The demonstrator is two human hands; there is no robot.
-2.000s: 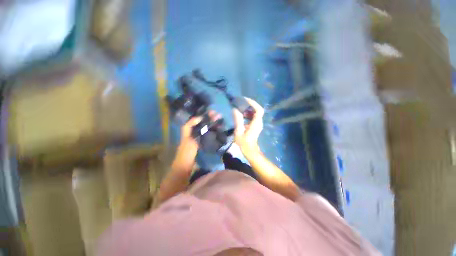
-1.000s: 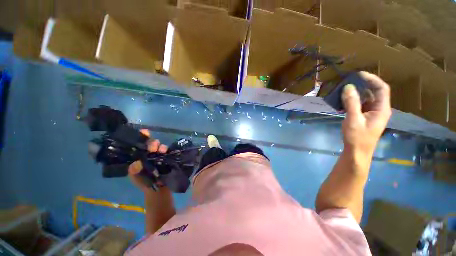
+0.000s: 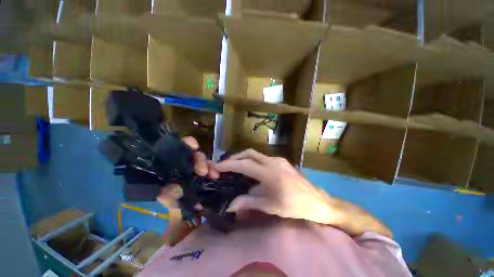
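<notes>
My left hand [image 3: 181,192] holds a bunch of black power adapters [image 3: 135,111] with bundled cords, in front of my chest at centre left. My right hand [image 3: 271,186] is at the right side of the bunch, its fingers curled around black cords and an adapter [image 3: 230,189] there. The held part is mostly hidden by the fingers. Open cartons [image 3: 268,38] stand in rows just beyond my hands. A black cord [image 3: 262,123] lies inside the carton in front of me, beside a white packet [image 3: 273,93].
Another carton to the right holds white papers [image 3: 335,101] and a green mark. Carton flaps [image 3: 346,116] run across in front. Stacked cartons [image 3: 16,132] stand at the far left. A metal frame [image 3: 86,254] is at lower left on the blue floor [image 3: 76,178].
My right hand has come back from over the cartons to the bunch in my left hand; the adapter it held out is gone from there. The view has moved closer over the cartons.
</notes>
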